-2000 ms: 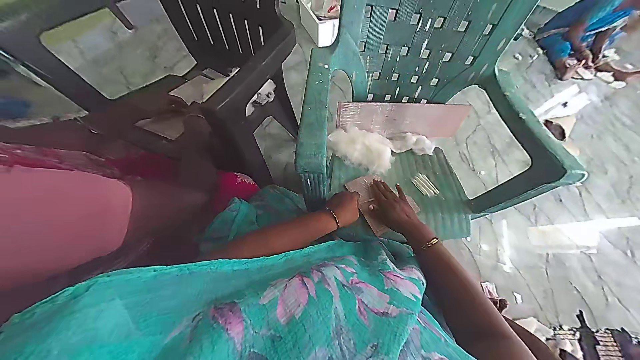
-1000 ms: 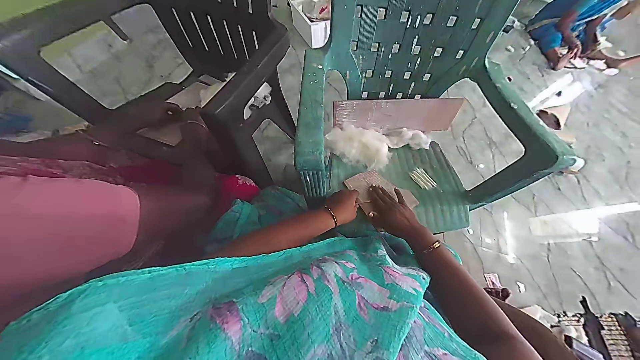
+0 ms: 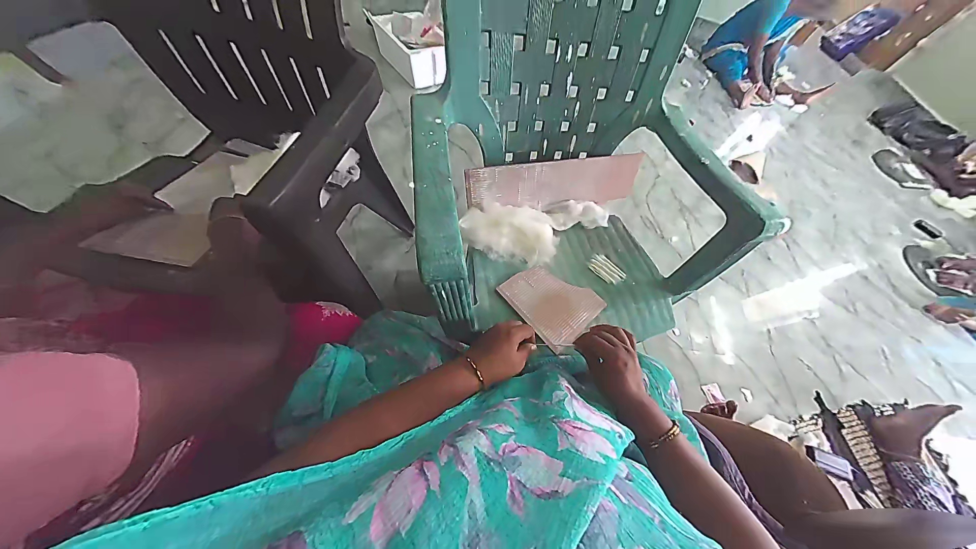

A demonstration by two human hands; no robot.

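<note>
My left hand [image 3: 505, 352] and my right hand [image 3: 611, 358] are side by side at the front edge of a green plastic chair [image 3: 633, 248]. Between their fingertips runs a thin pale strand [image 3: 555, 345], pinched at both ends; it looks like a cotton wick. Just beyond the fingers a ribbed brown cardboard piece [image 3: 550, 303] lies on the seat. Behind it rests a heap of white cotton fluff [image 3: 515, 231], and to its right a small bundle of thin white sticks or wicks [image 3: 607, 268]. A larger pinkish board [image 3: 557, 179] leans at the seat's back.
At left a person sits by a dark plastic chair [image 3: 305, 152], hands over a pale board [image 3: 152, 240]. A white box [image 3: 415, 53] stands behind the chairs. Another person [image 3: 751, 49] sits on the marble floor at upper right. Dark bags and scraps lie along the right side.
My hands have moved off the cardboard piece toward me and now hold the strand between them. Earlier my right hand lay flat on the cardboard. More of the cardboard's surface shows now.
</note>
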